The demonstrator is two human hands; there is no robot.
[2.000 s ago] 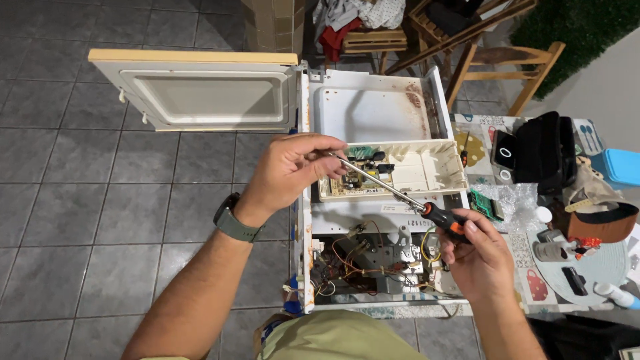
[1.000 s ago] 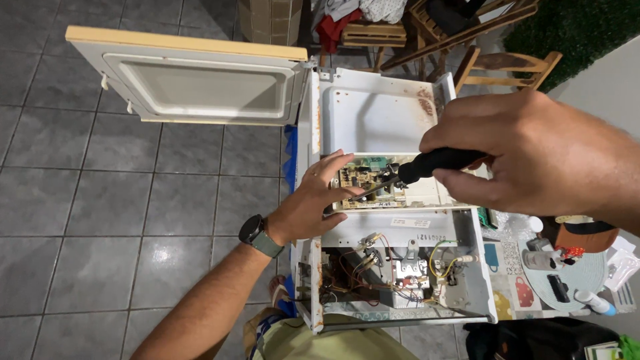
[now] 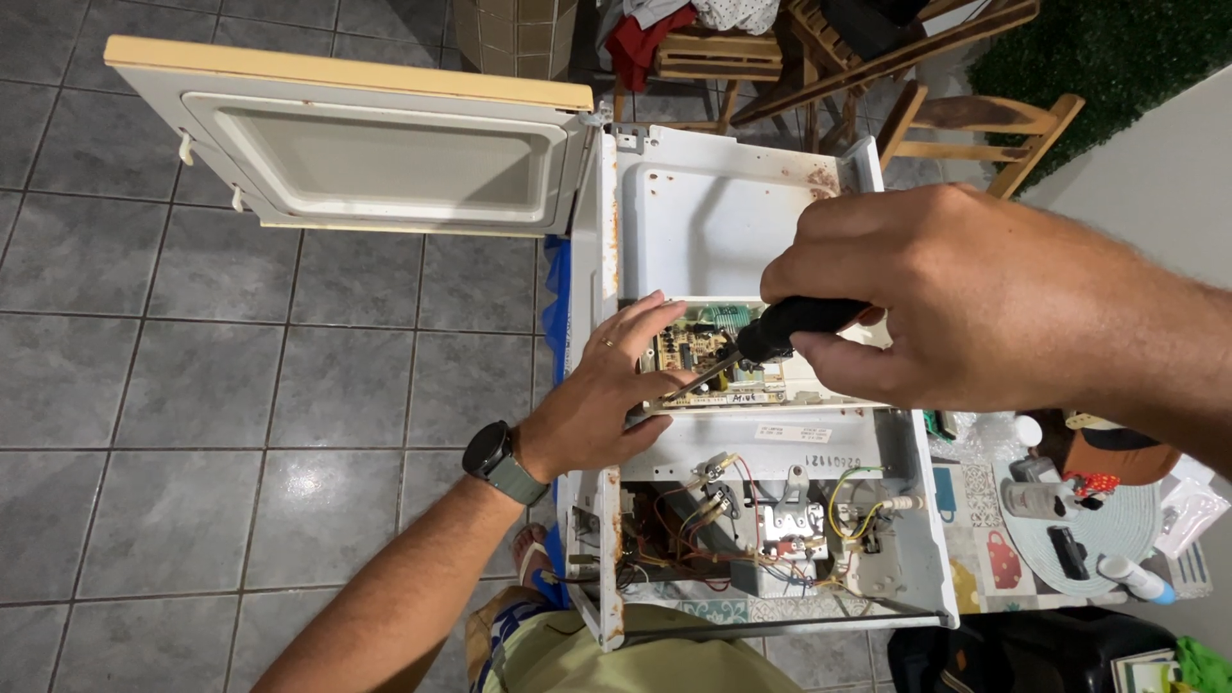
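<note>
My right hand (image 3: 905, 298) grips the black handle of a screwdriver (image 3: 760, 332). Its metal shaft slants down to the lower left corner of a circuit board (image 3: 698, 351) in a white plastic housing (image 3: 833, 385). Beside that corner, my left hand (image 3: 621, 390) rests at the housing's left end with fingers spread, thumb and forefinger around the screwdriver's tip; the exact tip contact is hidden. The housing lies across an opened white appliance cabinet (image 3: 770, 443) with rust marks. Below it, wires and metal parts (image 3: 789, 539) show inside the cabinet.
The appliance's door (image 3: 375, 154) stands open at the left over grey floor tiles. At right, a table (image 3: 972, 568) carries a round placemat (image 3: 1088, 510), bottles, a cap and bubble wrap. Wooden chairs (image 3: 991, 135) stand behind. A black bag (image 3: 1020, 654) lies at lower right.
Two seconds ago both hands held the screwdriver above the housing, the left at its shaft. Now the right hand alone grips its handle, with the tip down at the board's corner and the left hand beside it.
</note>
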